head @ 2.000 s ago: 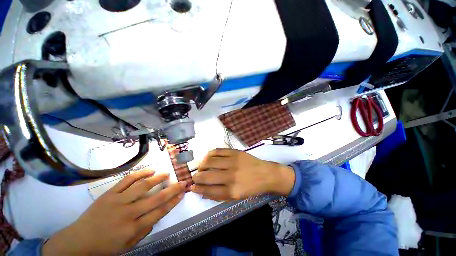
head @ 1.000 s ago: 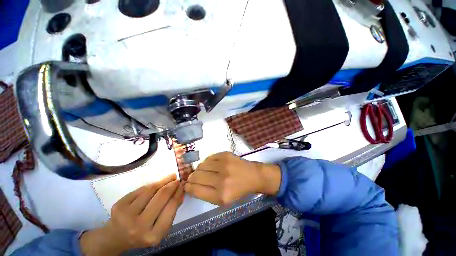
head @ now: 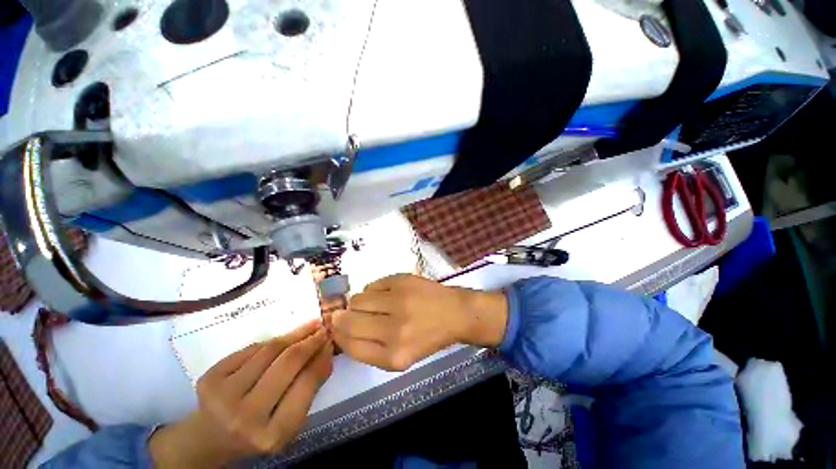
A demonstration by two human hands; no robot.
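A narrow brown-red plaid band (head: 332, 303) lies under the needle area of the white sewing machine head (head: 247, 101). My left hand (head: 266, 380) is at the band's near end, its fingertips pinching the band's left edge. My right hand (head: 399, 322) holds the same end from the right, fingers bent, its fingertips touching or nearly touching the left ones. The grey round tension dial (head: 299, 234) hides part of the needle area. A pale card (head: 229, 321) with faint lines lies left of the band, partly under my left hand.
A plaid piece (head: 481, 224) lies beside the machine arm, with dark snips (head: 537, 256) and a thin rod (head: 596, 223) near it. Red-handled scissors (head: 694, 208) lie far right. More plaid pieces (head: 20, 403) lie at left. A shiny looped guard (head: 55, 247) stands front left.
Since two seconds ago my left hand has gone from lying flat to pinching the band with bent fingers. Less of the band shows between needle and fingers. The camera view has shifted slightly.
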